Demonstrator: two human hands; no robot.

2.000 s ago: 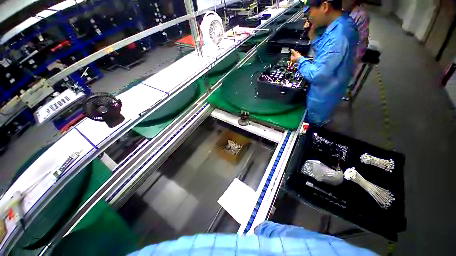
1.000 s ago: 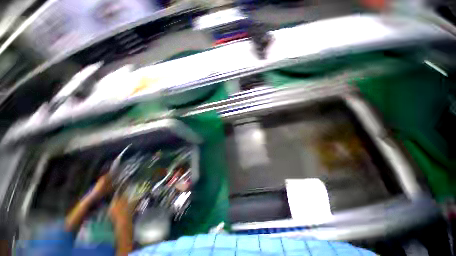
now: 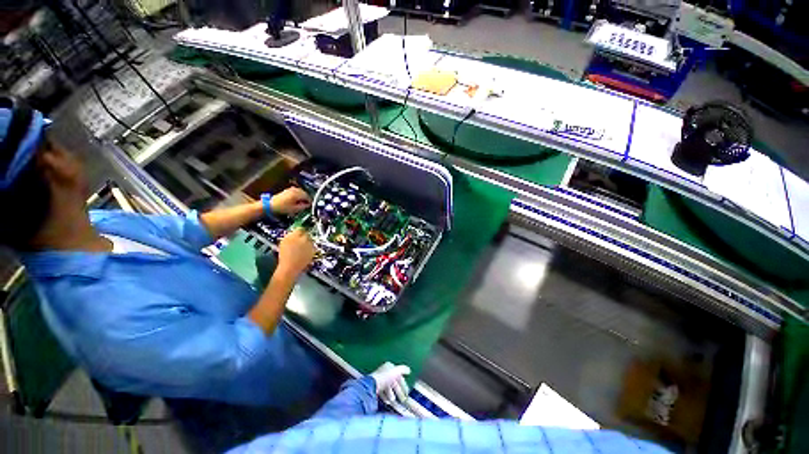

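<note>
My left hand (image 3: 390, 383), in a white glove, rests on the near edge of the conveyor at bottom centre. Its fingers look slightly apart and I see nothing in it. My right hand is out of the picture. Left of centre, an open chassis (image 3: 431, 257) lies on a green mat (image 3: 475, 213) with its grey lid upright behind it. It holds red, black and white wires, green boards, round silvery capacitor tops (image 3: 337, 200) and an arching white cable (image 3: 318, 197). A neighbouring worker's two bare hands reach into its left side.
The worker (image 3: 168, 310), in blue with a blue wristband, stands close on the left. A white paper sheet (image 3: 557, 412) lies at the near conveyor edge. A cardboard box (image 3: 643, 390) is low inside the frame. A long white shelf (image 3: 523, 102) behind bears a black fan (image 3: 717, 135).
The view has swung left, from the far worker and black parts tray to the nearer worker and open chassis. My gloved left hand now shows on the conveyor edge.
</note>
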